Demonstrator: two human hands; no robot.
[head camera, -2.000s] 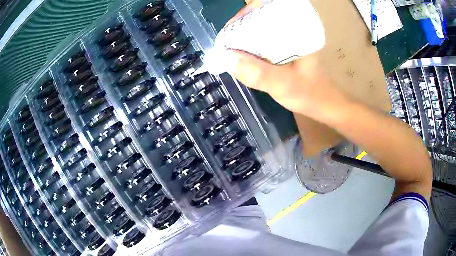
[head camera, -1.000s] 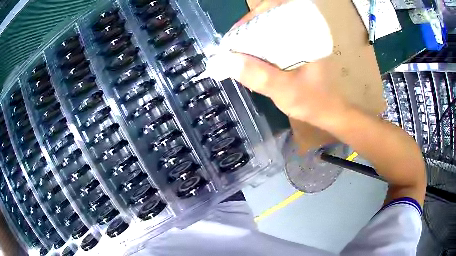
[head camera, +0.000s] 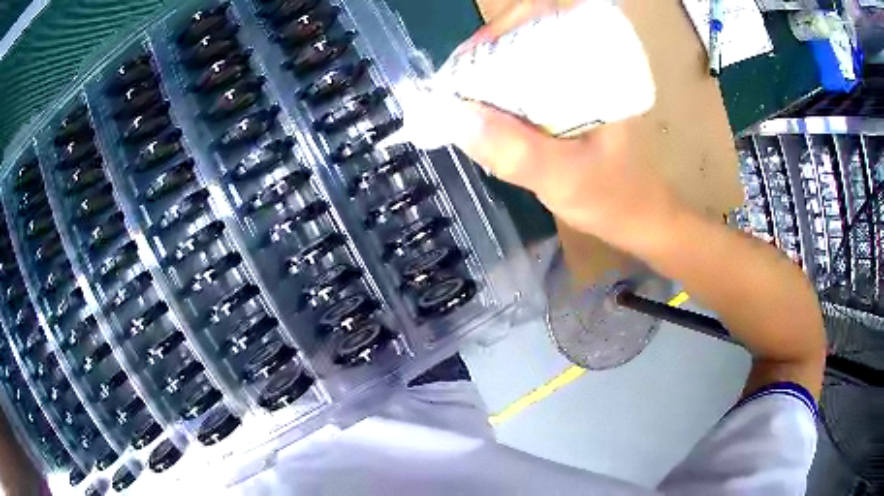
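Note:
My right hand (head camera: pixel 572 165) is closed around a white squeeze bottle (head camera: pixel 562 73), tilted with its nozzle pointing down and left. The nozzle tip is at a black round part (head camera: pixel 366 139) in the right-hand row; whether it touches cannot be told. The clear plastic tray (head camera: pixel 334 203) holds rows of black discs with short shiny pins between long raised ribs. Its near edge reaches over my lap. My left hand is not in view; only a blurred bit of the left arm shows at the lower left edge.
A brown cardboard sheet (head camera: pixel 683 126) lies right of the tray on the green bench. A white paper (head camera: pixel 746 34) and a blue-and-white container (head camera: pixel 832 58) are at the upper right. Other filled trays (head camera: pixel 824 203) stand at the right. A round metal base (head camera: pixel 601 325) is below on the floor.
The tray appears shifted slightly up and left in the view. The nozzle has moved slightly along the right-hand row of parts. My right hand still holds the bottle.

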